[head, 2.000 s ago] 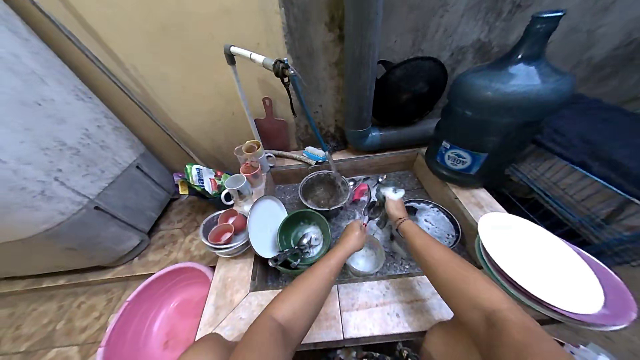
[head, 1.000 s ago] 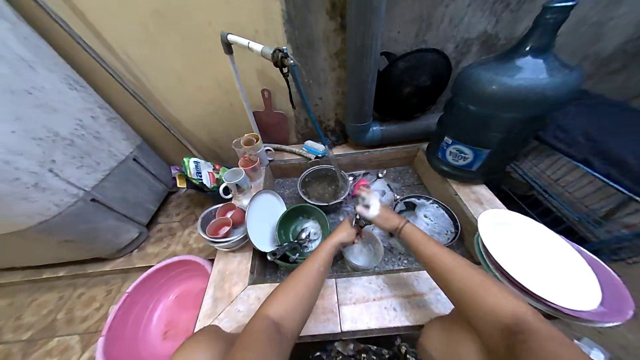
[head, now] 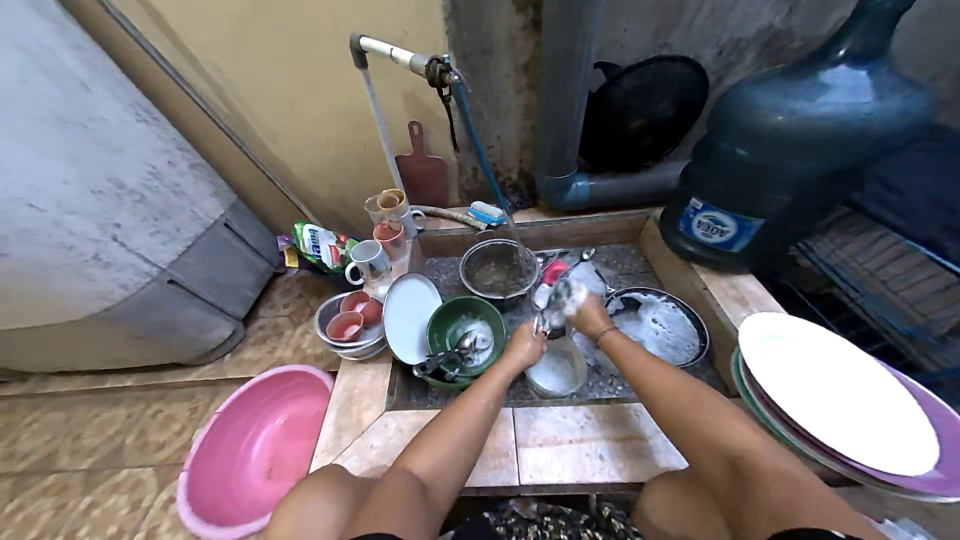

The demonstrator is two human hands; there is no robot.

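My left hand (head: 527, 346) is closed on the handle of a metal utensil, whose far end is hard to make out. My right hand (head: 590, 315), soapy, presses a foamy scrubber (head: 571, 294) against that utensil. Below them stands a cloudy plastic container (head: 556, 372) with suds. Left of my hands a green bowl (head: 452, 328) holds foamy spoons, beside a tilted white plate (head: 411, 319). Behind is a round pot (head: 499, 268) of water with a hose above it. A foam-covered pan (head: 658, 328) lies to the right. Several spoons (head: 587, 255) lie beyond my hands.
Cups (head: 370, 262) and stacked bowls (head: 351, 328) line the left ledge. A pink basin (head: 255, 450) is on the floor at left. A large water bottle (head: 780, 150) and stacked plates (head: 832, 390) occupy the right side. A blue brush (head: 487, 213) lies on the back ledge.
Two seconds ago my right hand was farther from my left, near the pan; now the two hands are close together at the utensil. The dishes around them look unmoved.
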